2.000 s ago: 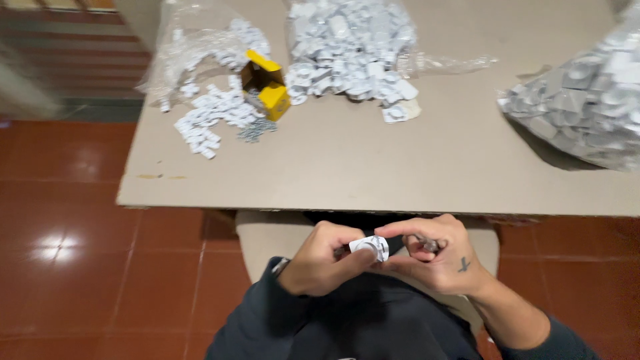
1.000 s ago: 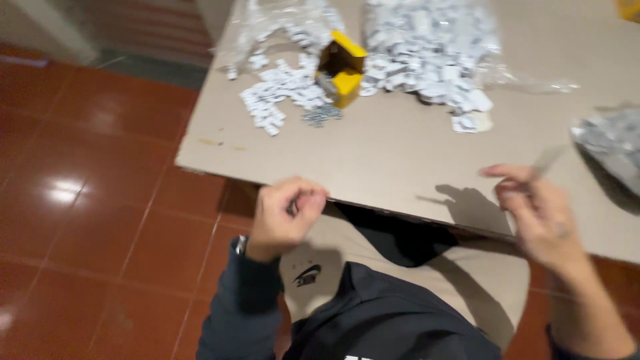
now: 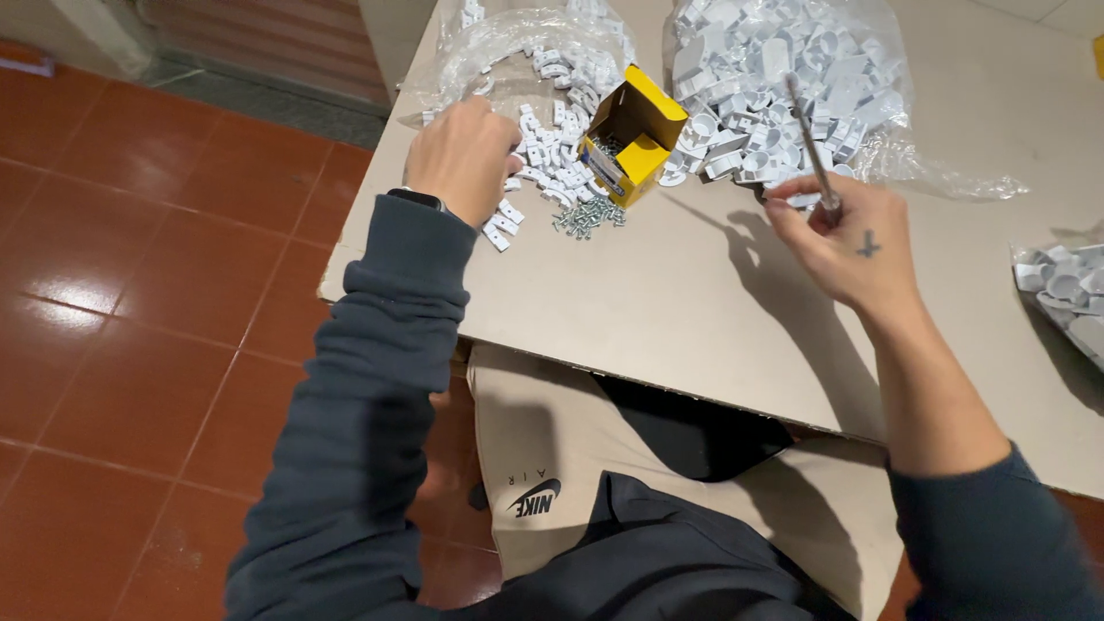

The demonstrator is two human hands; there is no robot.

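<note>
My left hand point(image 3: 466, 159) reaches down onto the left edge of a pile of small white plastic parts point(image 3: 561, 155); its fingertips are hidden, so a grip cannot be told. My right hand point(image 3: 841, 233) is raised over the table and closed around a screwdriver point(image 3: 811, 142), its thin shaft pointing up and away. Between the hands stands an opened yellow cardboard box point(image 3: 645, 164) with screws inside. A small heap of silvery screws point(image 3: 590, 217) lies in front of it. Behind the box, larger white plastic pieces point(image 3: 759, 95) spill out of a clear bag.
The light tabletop point(image 3: 655, 285) has its front edge above my lap. Another clear bag of white parts point(image 3: 1065, 285) lies at the right edge. A clear plastic bag point(image 3: 517, 34) covers part of the small pieces at the back left. Red floor tiles point(image 3: 129, 388) show at left.
Two seconds ago both hands were together above my lap with a white piece between them. They have parted: the left has gone to the small white parts, the right is over the table with the screwdriver.
</note>
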